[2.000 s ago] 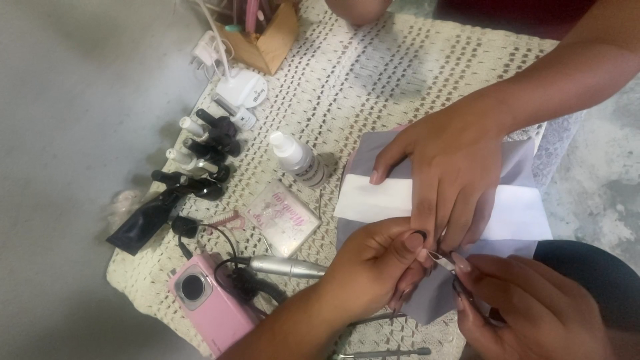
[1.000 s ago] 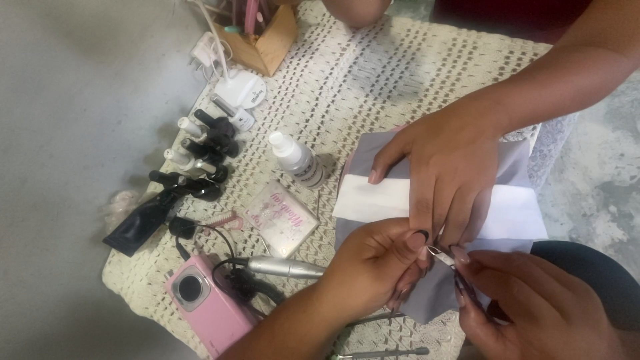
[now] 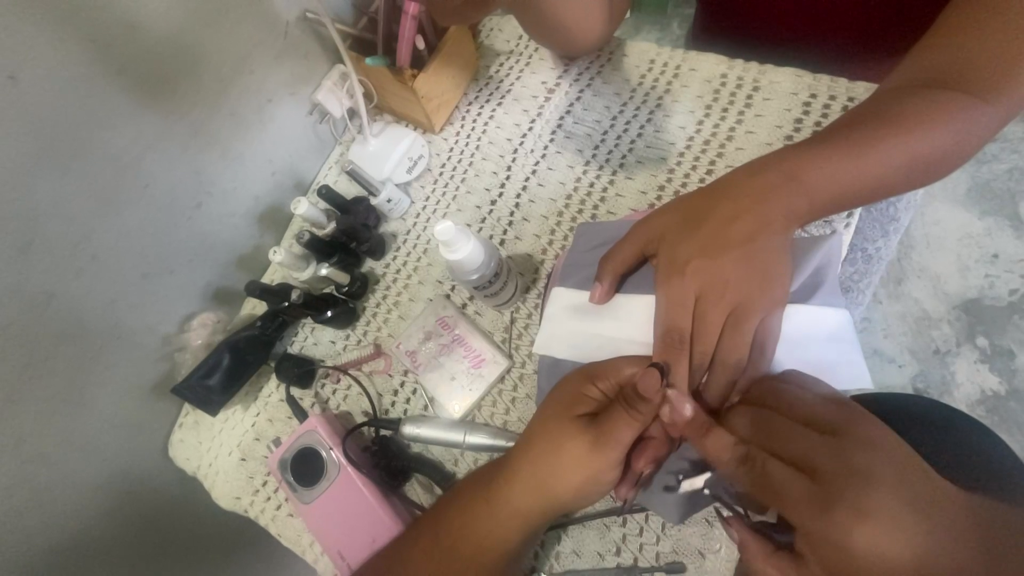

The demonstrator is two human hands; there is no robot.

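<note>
Another person's hand (image 3: pixel 712 288) lies palm down on a white paper strip (image 3: pixel 592 324) over a grey cloth (image 3: pixel 816 264). My left hand (image 3: pixel 592 440) pinches the tip of one of that person's fingers, with my thumb uppermost. On the other side, my right hand (image 3: pixel 808 456) touches the same fingertip with its index finger. Lower in my right hand is a small metal nail tool (image 3: pixel 696 482), blurred and partly hidden by my fingers, its tip away from that nail. A silver nail drill handpiece (image 3: pixel 456 433) lies left of my left hand.
Left of the cloth stand a white-capped bottle (image 3: pixel 480 268) and a patterned square case (image 3: pixel 454 356). Several nail polish bottles (image 3: pixel 344 308), a black tube (image 3: pixel 232 360), a white lamp base (image 3: pixel 392 152), a wooden holder (image 3: pixel 432 80) and a pink drill unit (image 3: pixel 340 496) line the crocheted tablecloth (image 3: pixel 496 168).
The tool in my right hand has moved down, away from the other person's fingertip, and my right index finger now touches that fingertip. My left hand keeps its pinch.
</note>
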